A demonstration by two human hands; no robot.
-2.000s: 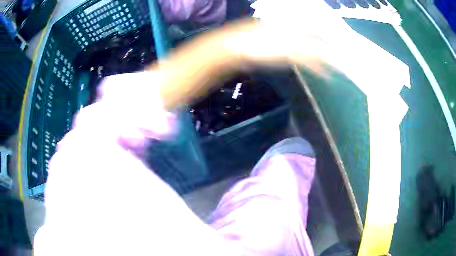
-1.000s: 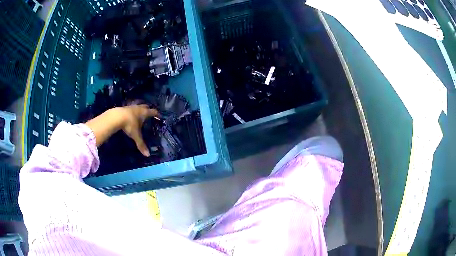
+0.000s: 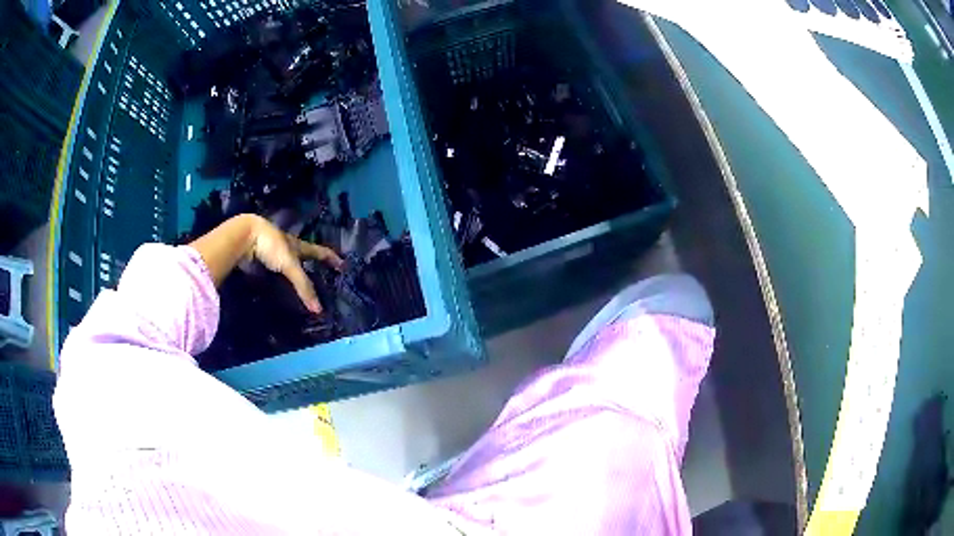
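My left hand is inside the blue-green parts crate, at its near end. Its thumb and fingers are spread over black plastic parts. The fingertips are at the parts, and no part is lifted clear of the pile. The parts under the hand are too dark to tell apart. A larger, greyish moulded part lies further back in the crate. My right hand is not in view.
A second, darker crate holds black parts and a white strip. White adhesive sheets with a yellow end lie on the green bench at right. Round black pads are at top right. My knee is below the crates.
My left hand has gone from a blur above the crates down into the parts crate. In the last second it has shifted only slightly among the parts.
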